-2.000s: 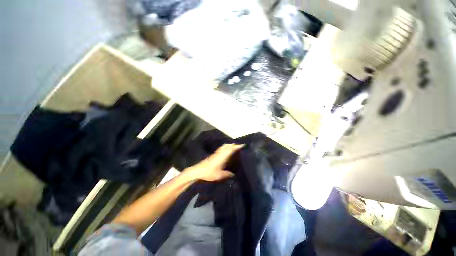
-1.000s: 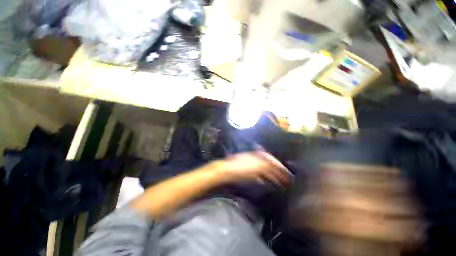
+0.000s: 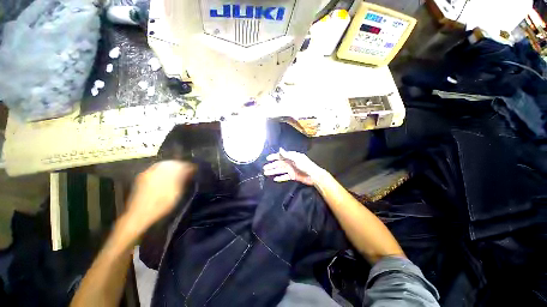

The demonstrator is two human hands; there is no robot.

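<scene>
Dark navy jeans point(image 3: 228, 240) with pale stitch lines lie over the lap and reach up to the table edge under the machine head. The off-white JUKI sewing machine point(image 3: 246, 48) stands in front, its bright lamp point(image 3: 243, 139) glaring and hiding the needle area. My right hand point(image 3: 292, 168) lies on the denim just right of the lamp, fingers bent on the cloth. My left hand point(image 3: 161, 187) is blurred, curled at the left edge of the jeans; whether it grips the cloth is unclear.
A translucent bag of small pieces point(image 3: 51, 57) stands left on the machine table point(image 3: 90, 144), beside loose white pieces point(image 3: 114, 53). A cream control panel point(image 3: 376, 34) stands right of the machine. A large heap of dark jeans point(image 3: 492, 174) fills the right. Dark garments lie lower left.
The view has swung right to face the machine. The jeans are now spread over the lap up to the machine head. Both hands are now on or beside them, left and right of the lamp.
</scene>
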